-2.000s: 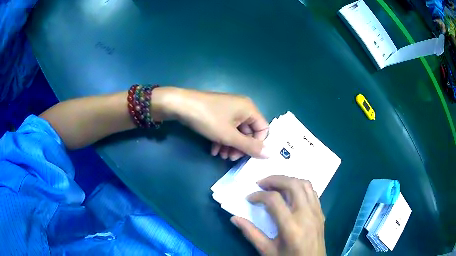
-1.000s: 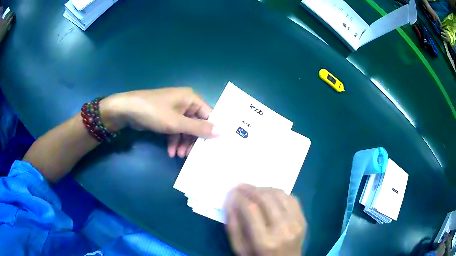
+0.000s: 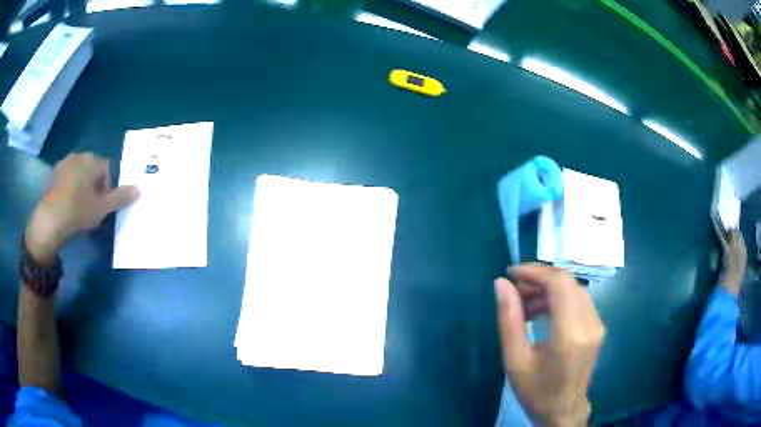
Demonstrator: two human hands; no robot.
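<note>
My left hand (image 3: 73,204) is at the left, its thumb on the left edge of a white card sleeve (image 3: 171,217) with a small dark logo and black heading. The sleeve lies flat. A pile of white sleeves (image 3: 320,275) lies in the centre, blank side up. My right hand (image 3: 552,334) is at the light blue label roll's (image 3: 534,185) hanging ribbon, with thumb and forefinger close to it. The fingers partly hide the ribbon, so I cannot tell whether they pinch it. A stack of smaller white cards (image 3: 594,221) stands beside the roll.
A yellow finger-sized device (image 3: 417,82) lies beyond the pile. A thick white stack (image 3: 48,79) is at the far left. Part of a white box (image 3: 467,10) shows at the top edge. Another person's hand (image 3: 733,258) holds a white item at the right edge.
The view has turned to the right. The logo sleeve has moved off the pile to the left with my left hand. My right hand has left the pile and moved right to the label ribbon.
</note>
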